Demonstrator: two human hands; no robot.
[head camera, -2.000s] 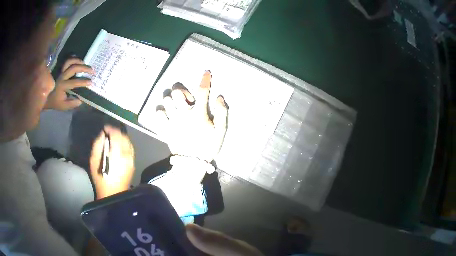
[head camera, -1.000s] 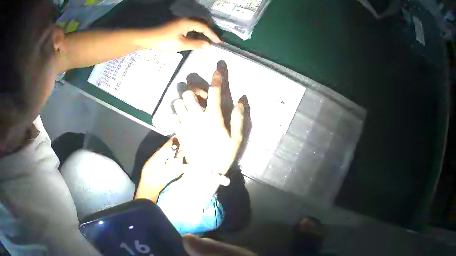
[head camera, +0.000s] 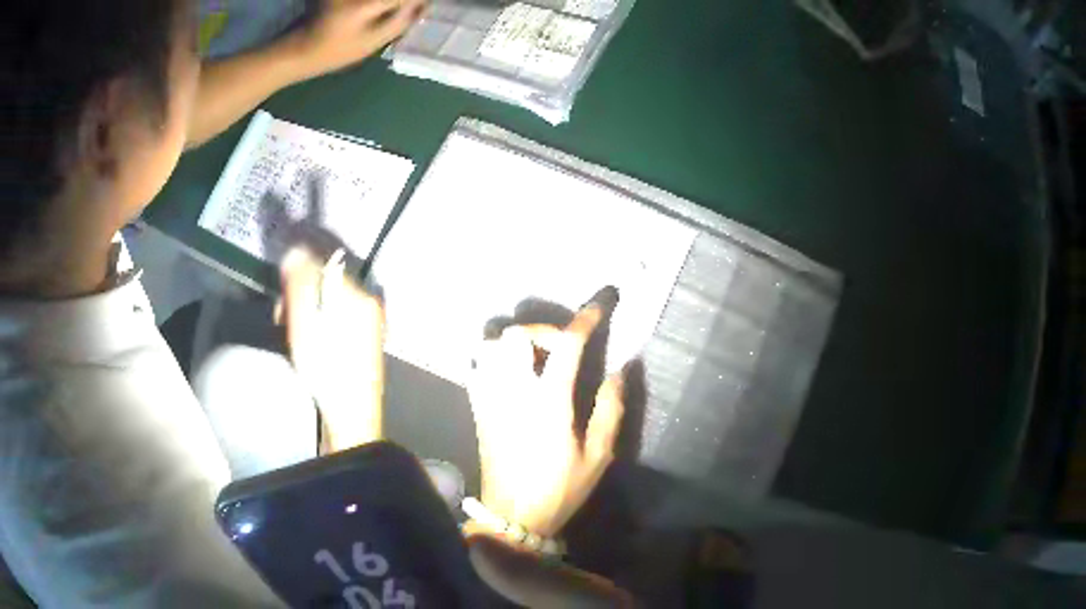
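A compartment tray (head camera: 738, 357) lies on the dark green table, its square cells bare at the right. A glaring white paper cover sheet (head camera: 476, 226) covers the rest. My left hand (head camera: 536, 410), with a pale bead bracelet, is over the sheet's lower right part, index finger extended, other fingers partly curled, holding nothing. Whether it touches the sheet is unclear. My right hand (head camera: 542, 577) is mostly cut off by the bottom edge; its thumb lies along a black smartphone (head camera: 345, 523) whose screen shows a clock.
A person in white (head camera: 95, 405) sits at the left, one hand holding a pen (head camera: 335, 258) beside a written notepad (head camera: 316, 190), the other hand at bagged trays (head camera: 524, 54) at the far edge. A pale strap (head camera: 875, 50) lies at the upper right.
My left hand has moved down and right across the sheet. The other person's far hand has moved from the sheet's top corner to the bagged trays; their pen hand has moved to the notepad.
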